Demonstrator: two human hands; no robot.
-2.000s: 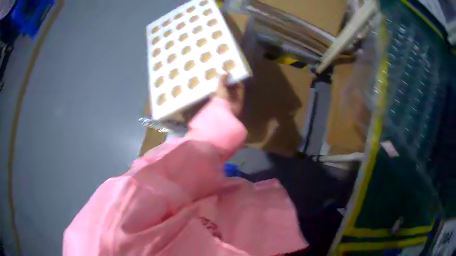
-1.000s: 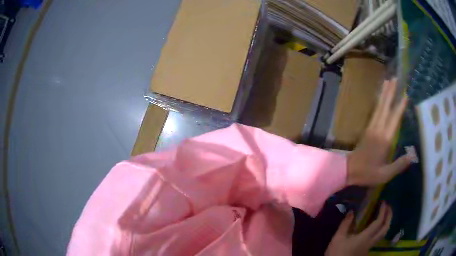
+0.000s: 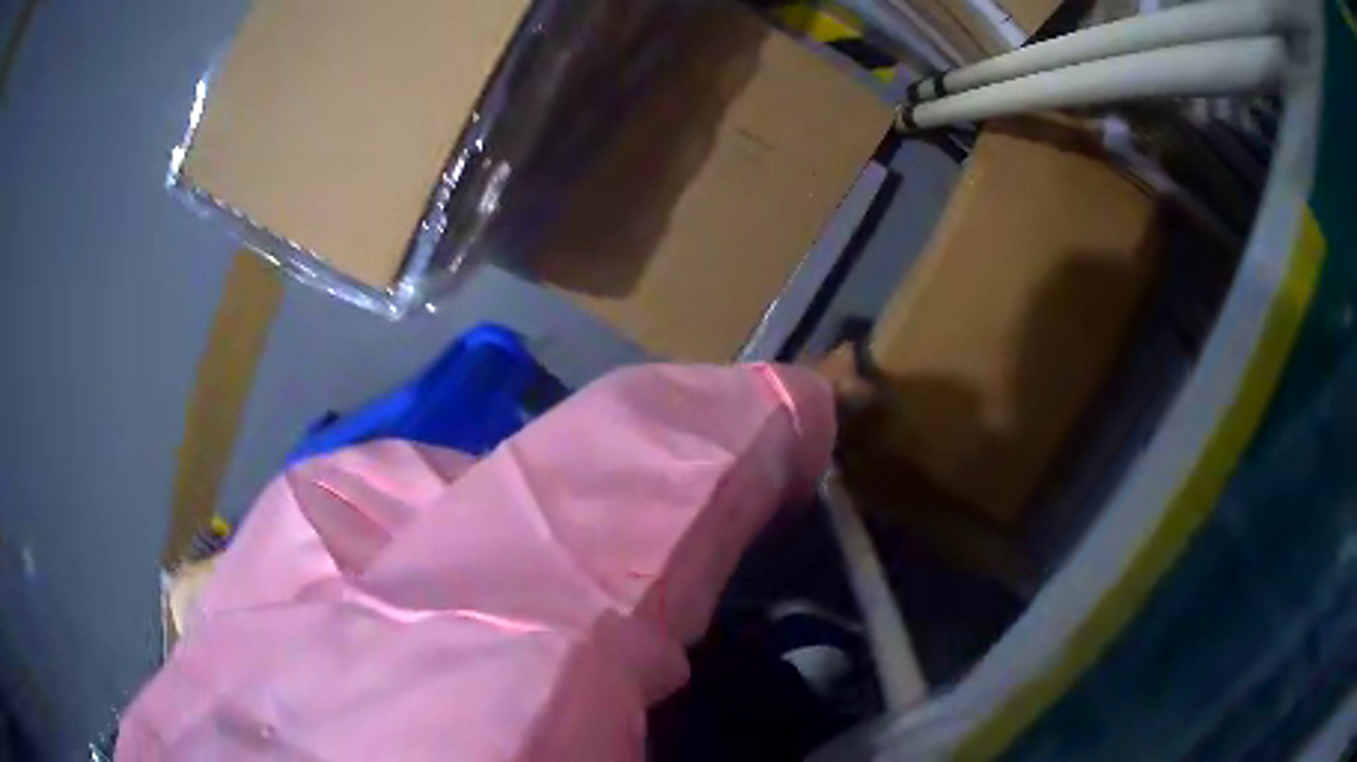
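Observation:
My left arm in a pink sleeve reaches across the lower middle. Only a small part of my left hand (image 3: 845, 372) shows past the cuff, dim and blurred, at the near edge of a brown cardboard box (image 3: 1012, 298) beside the bench. Its fingers are mostly hidden, and I cannot tell whether it holds anything. My right hand is not in view.
A brown carton with clear plastic wrap (image 3: 350, 119) stands at the upper left. Another brown cardboard surface (image 3: 714, 194) is beside it. A blue container (image 3: 462, 395) is on the floor. White tubes (image 3: 1101, 75) are at the upper right. The green bench mat (image 3: 1265, 551) is at the right.
The view has shifted towards the boxes beside the bench. My left hand has left the bench edge and is lower among the boxes. My right hand and the white board have gone out of view.

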